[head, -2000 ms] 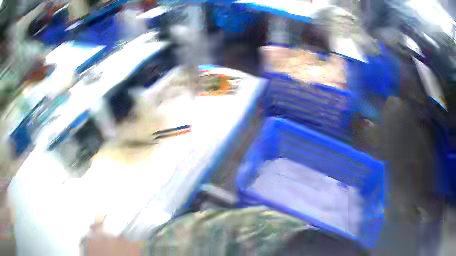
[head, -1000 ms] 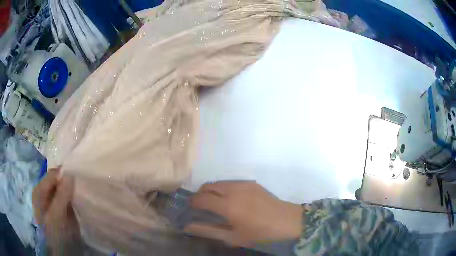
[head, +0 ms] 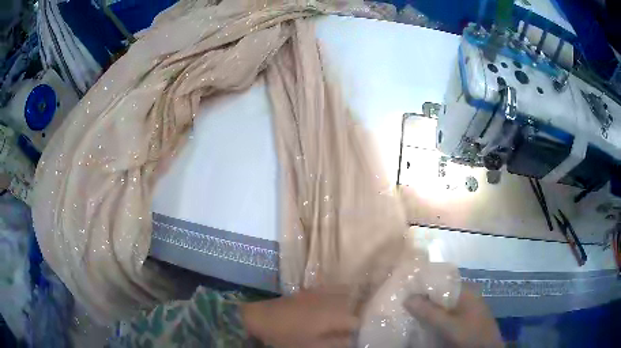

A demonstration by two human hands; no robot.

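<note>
A large sheer beige glitter fabric lies in folds over the left of the white table and hangs over its front edge. A gathered strip of it runs down the middle to my hands. My left hand lies at the fabric at the bottom centre, its fingers partly hidden by cloth. My right hand pinches a bunched part of the fabric near the table's front edge, right of my left hand. The sewing machine stands at the right with its needle area brightly lit; no fabric lies under its needle.
Tweezers and thread snips lie right of the needle plate. A printed ruler strip runs along the table's front edge. Another machine with a blue wheel stands at the far left.
My hands have moved right with the fabric, and a gathered strip now lies across the middle of the table. The view has shifted right, showing more of the sewing machine.
</note>
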